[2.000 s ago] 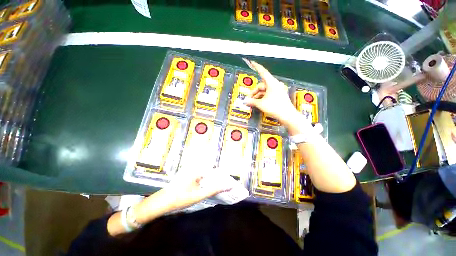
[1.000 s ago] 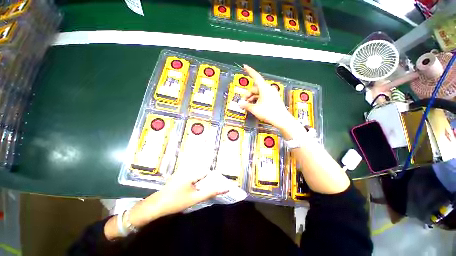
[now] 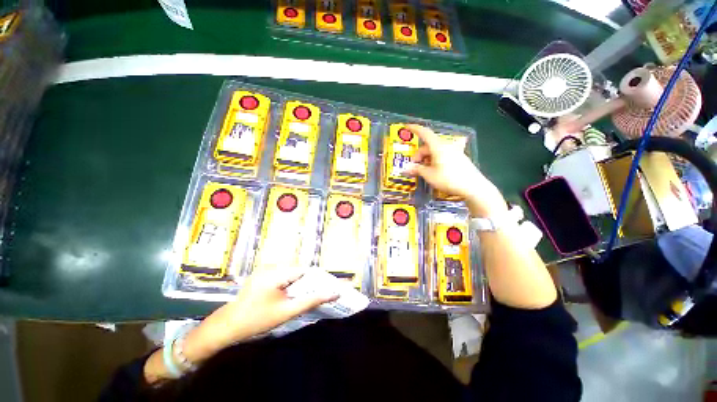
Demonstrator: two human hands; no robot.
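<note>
A clear plastic tray [image 3: 182, 235] lies at the bench's front edge with two rows of yellow units, each with a red spot at its far end. My left hand [image 3: 271, 294] holds a folded white label sheet [image 3: 334, 294] over the tray's near edge. My right hand [image 3: 448, 169] is over the far row, with its fingertips at the printed middle of the fourth yellow unit [image 3: 400, 159] from the left. I cannot tell whether a small label is at those fingertips. My right hand partly hides the fifth unit of that row.
Another filled tray [image 3: 377, 43] lies beyond the white strip [image 3: 259, 67]. A blurred tray stack [image 3: 27, 126] stands at left. At right are a phone [image 3: 562, 214], a white fan [image 3: 555, 85] and a pink fan [image 3: 668, 106]. A cardboard box [image 3: 79, 357] is below the edge.
My right hand has moved from the third unit to the fourth unit of the far row. My left hand still holds the sheet. The whole view has shifted, so the bench items appear further left.
</note>
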